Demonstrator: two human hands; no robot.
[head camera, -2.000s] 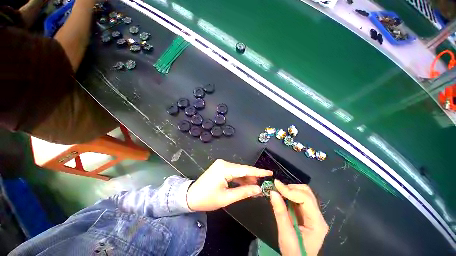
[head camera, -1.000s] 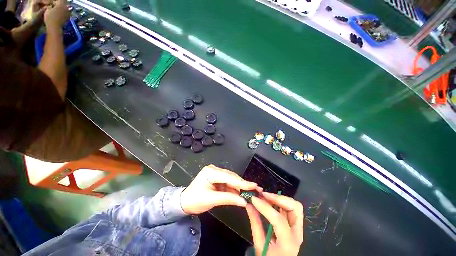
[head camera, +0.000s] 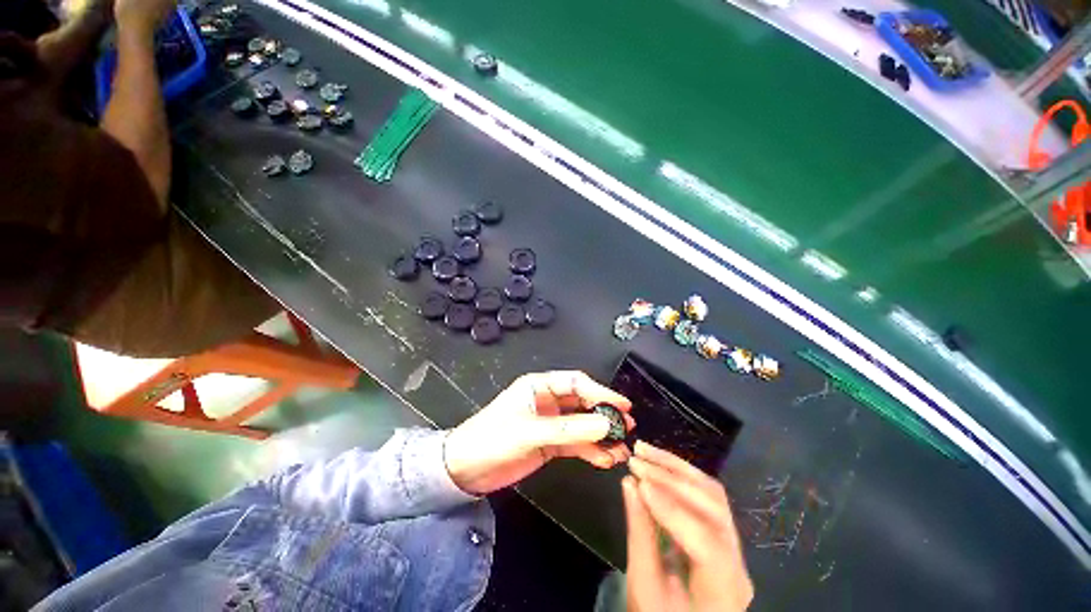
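My left hand (head camera: 526, 433) holds a small round electronic unit (head camera: 610, 420) between thumb and fingers above the bench edge. Its dark rim and greenish face show. My right hand (head camera: 684, 520) is just right of it, thumb and forefinger pinched together close to the unit's lower edge. Whether the right fingertips hold anything is too small to tell. A black shallow tray (head camera: 676, 412) with tiny bits lies just beyond my hands. Open sub-assemblies (head camera: 709, 348) with white, orange and teal parts lie behind the tray. Black round caps (head camera: 462, 288) are grouped to the left.
Green wire bundles lie left of the caps (head camera: 398, 134) and by the rail (head camera: 879, 404). Thin scraps (head camera: 780, 512) lie right of the tray. The green belt (head camera: 718, 144) carries a lone unit (head camera: 483, 63). A neighbour's arm (head camera: 138, 132), units (head camera: 302, 110) and blue bin (head camera: 189, 74) are upper left.
The unit has turned and now shows its face beside a dark rim. The green strip seen along my right hand no longer shows. A unit on the belt has moved left.
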